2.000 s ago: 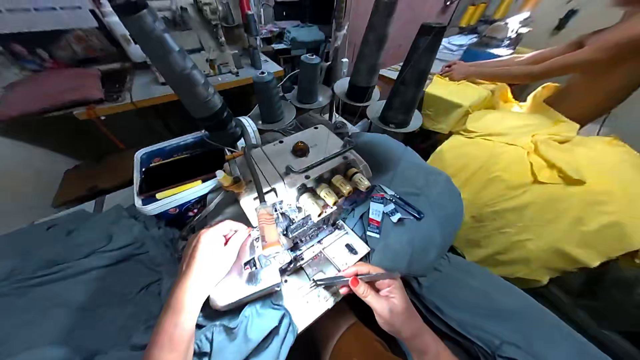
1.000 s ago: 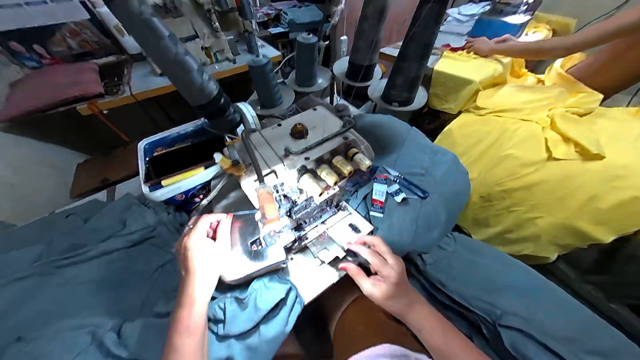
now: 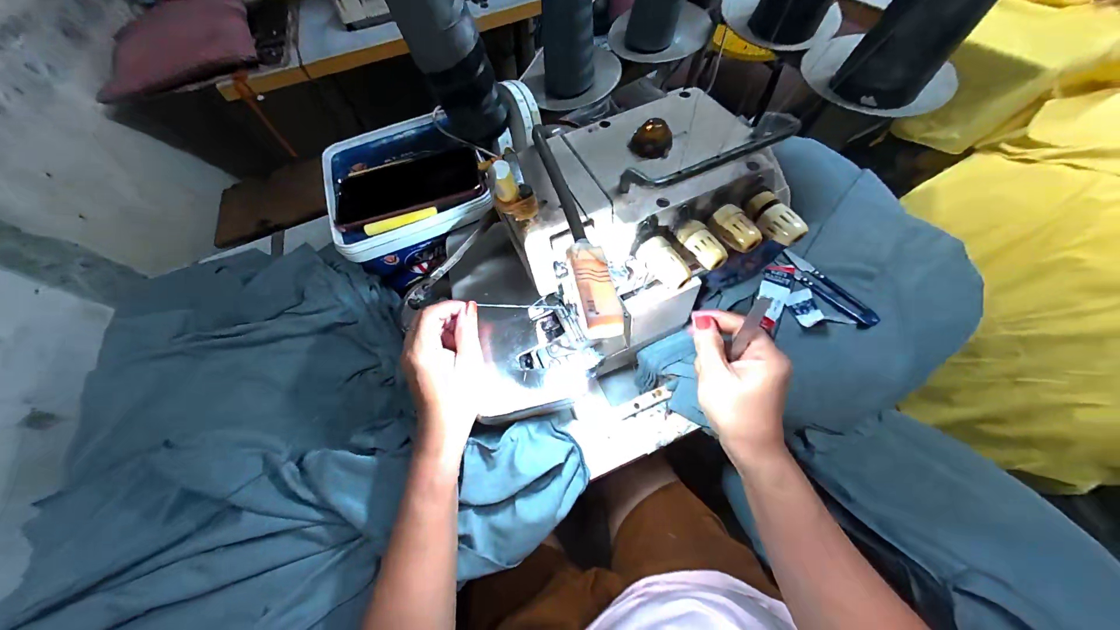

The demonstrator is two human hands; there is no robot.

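At the left of the overlock sewing machine (image 3: 691,131), my left hand (image 3: 446,359) pinches threads (image 3: 503,305) that run taut to the needle area. My right hand (image 3: 744,376) is to the right of the machine's front, with metal tweezers (image 3: 750,328) in its fingers, pointing up. A small lamp with an orange-printed label (image 3: 597,293) lights the metal cloth plate (image 3: 512,350). Cream tension knobs (image 3: 735,227) line the machine's front. Grey-blue fabric (image 3: 682,376) lies beside the machine's lower right. The tips of the threads inside my left fingers are hidden.
A blue-and-white tub (image 3: 411,236) holds a dark phone-like object. Thread snips (image 3: 836,293) and small packets (image 3: 774,293) lie on grey-blue cloth at right. Grey-blue fabric (image 3: 236,376) spreads at left, yellow fabric (image 3: 1024,306) at far right. Thread cones (image 3: 567,52) stand behind.
My right hand has moved away from the machine's front plate to the right, tweezers now pointing up. My left hand stays near the left side of the machine. The view has come closer.
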